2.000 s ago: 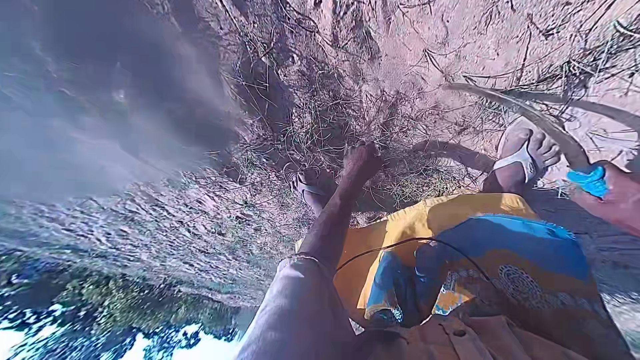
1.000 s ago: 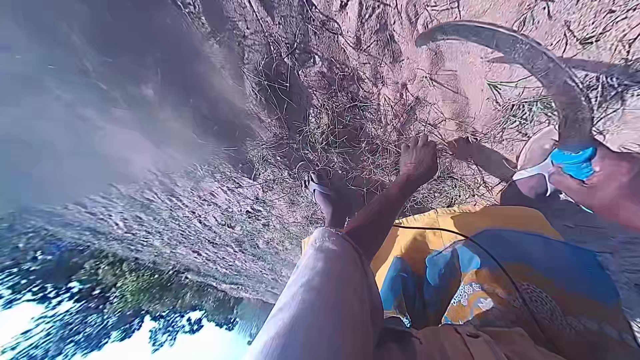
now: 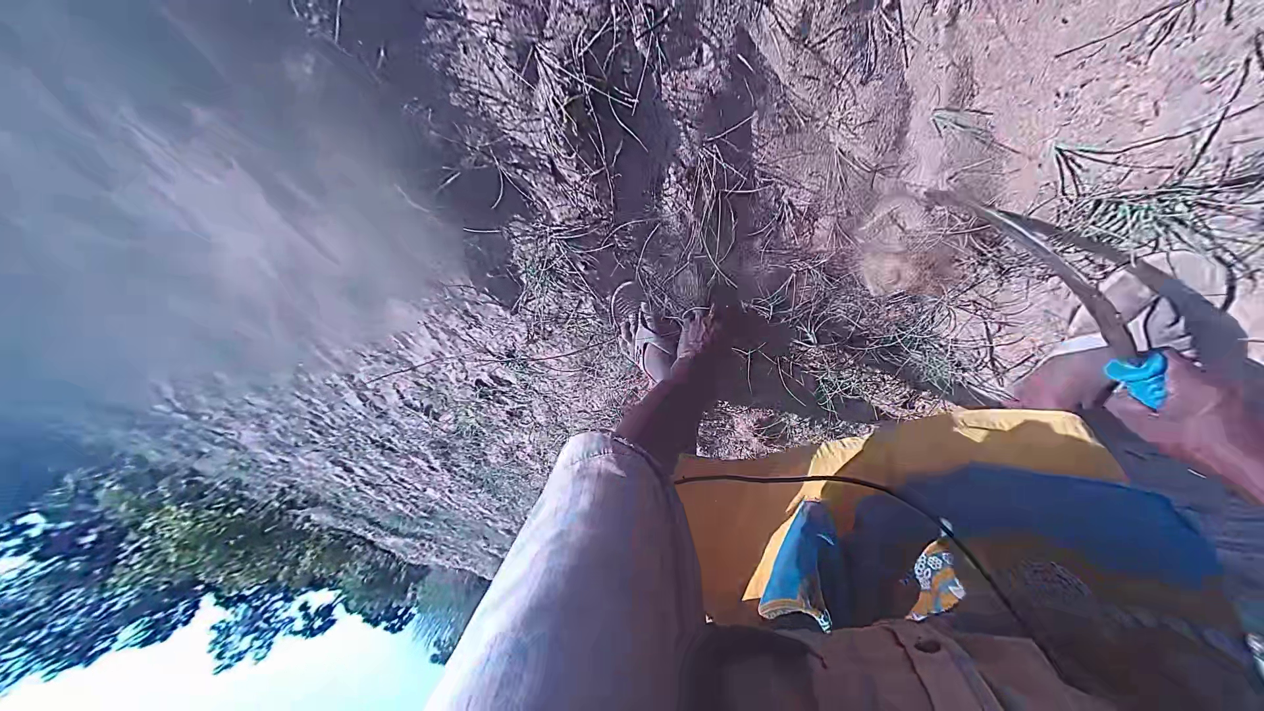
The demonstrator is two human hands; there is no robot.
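Observation:
My right hand (image 3: 1200,410), at the right edge, is closed around the handle end of a sickle (image 3: 1071,276), where a blue wrap (image 3: 1141,378) shows. The curved blade points up and left over the ground, its shadow beside it. My left hand (image 3: 699,334) reaches down by one sandalled foot (image 3: 650,338), low among thin dry stems (image 3: 829,346). Shade and stems hide its fingers, so whether it grips anything is unclear. The other sandalled foot (image 3: 1150,306) is partly behind the blade and my right hand.
A yellow and blue patterned cloth (image 3: 1027,494) covers my lap, crossed by a thin dark cord (image 3: 839,479). Dry, twiggy plants spread over the sandy soil (image 3: 1126,89). Green tufts (image 3: 1185,207) grow at the right, and trees (image 3: 197,533) stand at the lower left.
My left hand has moved left, to beside the foot; one second ago it was in front of the yellow cloth. The sickle blade, broadside to view then, now shows narrower. My right hand still holds it.

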